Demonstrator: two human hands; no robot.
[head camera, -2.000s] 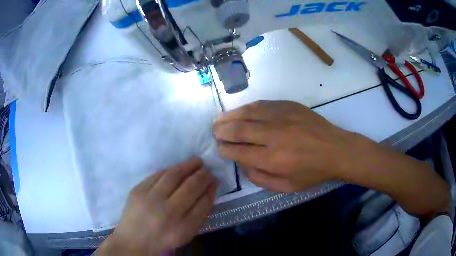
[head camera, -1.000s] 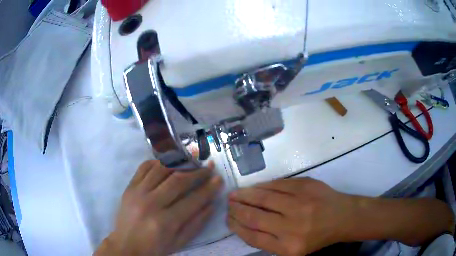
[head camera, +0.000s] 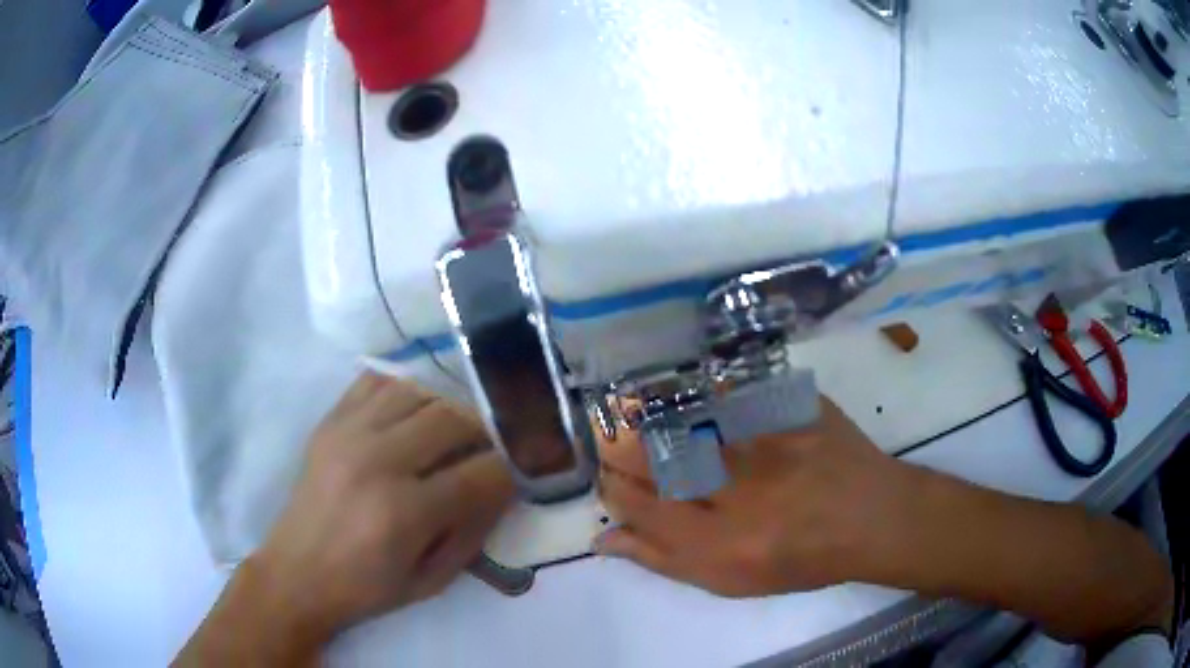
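Observation:
A pale fabric panel (head camera: 242, 339) lies on the white table left of the sewing machine head (head camera: 626, 131), partly hidden under it. My left hand (head camera: 392, 489) is at the panel's right part, fingers bent beside the shiny lever guard (head camera: 516, 359). My right hand (head camera: 770, 516) lies flat, fingers pointing left, below and partly behind the grey blocky guide (head camera: 692, 459). Its fingertips are near the needle area, which the guard and guide mostly hide. Whether either hand pinches fabric is hidden.
A stack of pale folded panels (head camera: 111, 170) lies at the far left. Scissors with a black handle (head camera: 1073, 418) and a red handle (head camera: 1096, 359) lie at the right. A brown stick (head camera: 900, 338) shows behind the bed. A red cap (head camera: 411, 39) is on the machine head.
The view has shifted, showing more of the machine's top. The panel no longer shows between my hands, where bare bed is visible. My right hand has moved up to the needle area.

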